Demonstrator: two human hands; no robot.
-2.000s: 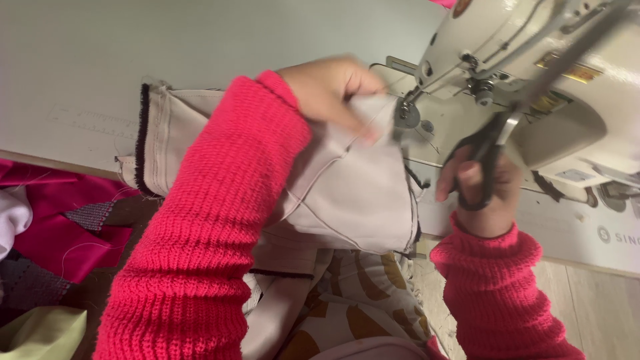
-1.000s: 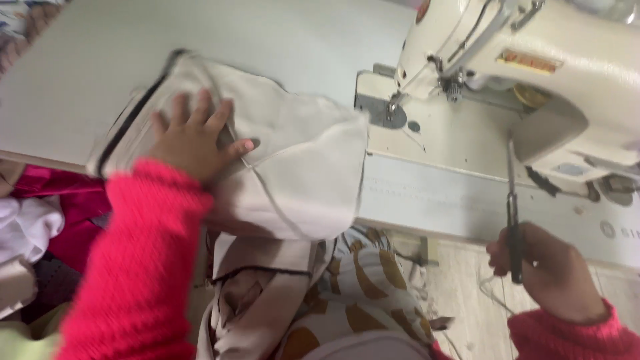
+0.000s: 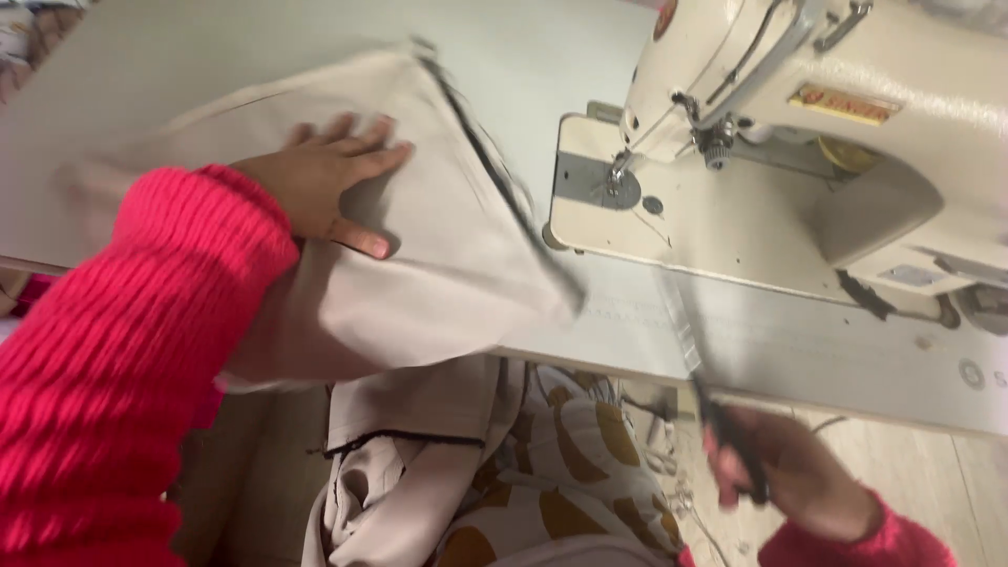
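My left hand (image 3: 335, 177) lies flat with spread fingers on a light beige fabric piece (image 3: 441, 268), which spreads over the table left of the sewing machine. A dark overlocked edge (image 3: 496, 173) runs down the fabric's right side, blurred. My right hand (image 3: 780, 465), at the lower right beyond the table's front edge, grips the black handles of scissors (image 3: 728, 441). Their blurred blades point up over the table edge, and whether they are apart I cannot tell. More beige fabric (image 3: 409, 409) with a dark edge hangs over my lap.
A Singer sewing machine (image 3: 890, 157) stands on the right, its presser foot (image 3: 618, 173) right of the fabric. The table's front edge (image 3: 598, 364) crosses the view above my patterned clothing (image 3: 583, 449). Thread scraps (image 3: 677, 496) lie low down, near the wooden floor (image 3: 921, 472).
My left hand has gone from fabric beside the needle to lying flat on it, farther left. The fabric has turned since a second ago. The scissors have moved down from in front of the machine.
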